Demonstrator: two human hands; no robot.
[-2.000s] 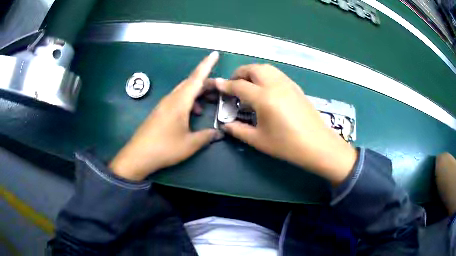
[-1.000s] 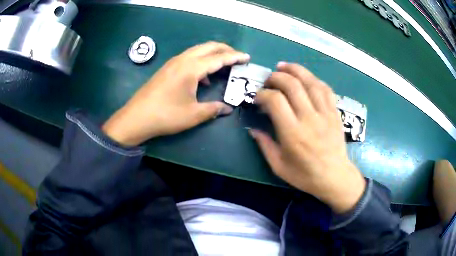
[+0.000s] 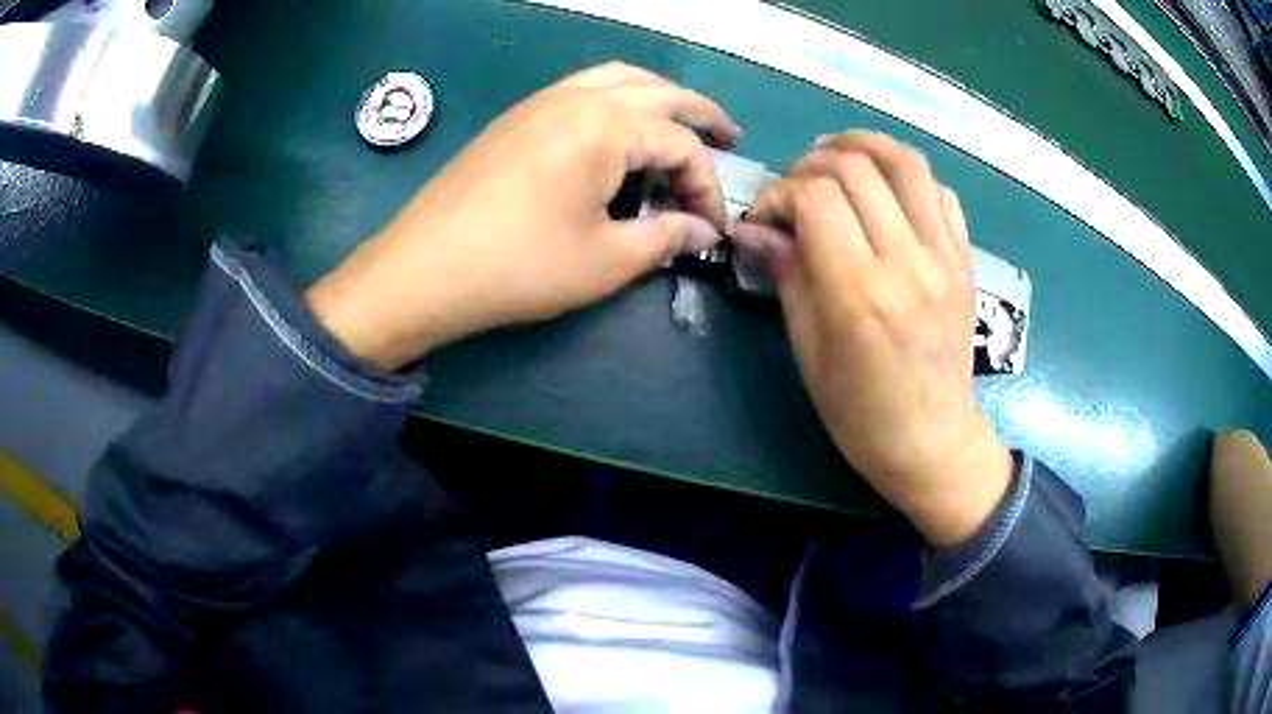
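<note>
A slotted metal bar lies on the dark-green tabletop, silver with dark bays. Its right end shows beyond my right hand, and a middle part shows between my hands; the rest is hidden. My left hand is bent over the bar's left part, thumb and fingertips pinched together at a bay. My right hand is over the bar, its thumb and fingers pinched close to the left fingertips. Whatever small part is between the fingertips is too hidden to tell.
A round metal disc lies at upper left. A large silver cylinder stands at the left edge. A white strip curves behind the hands. Another slotted bar lies on the belt beyond it. Another person's arm shows at right.
My right hand has closed from open, loose fingers to a pinch beside the left fingertips. My left hand has moved right over the bar's left end. The view has shifted slightly.
</note>
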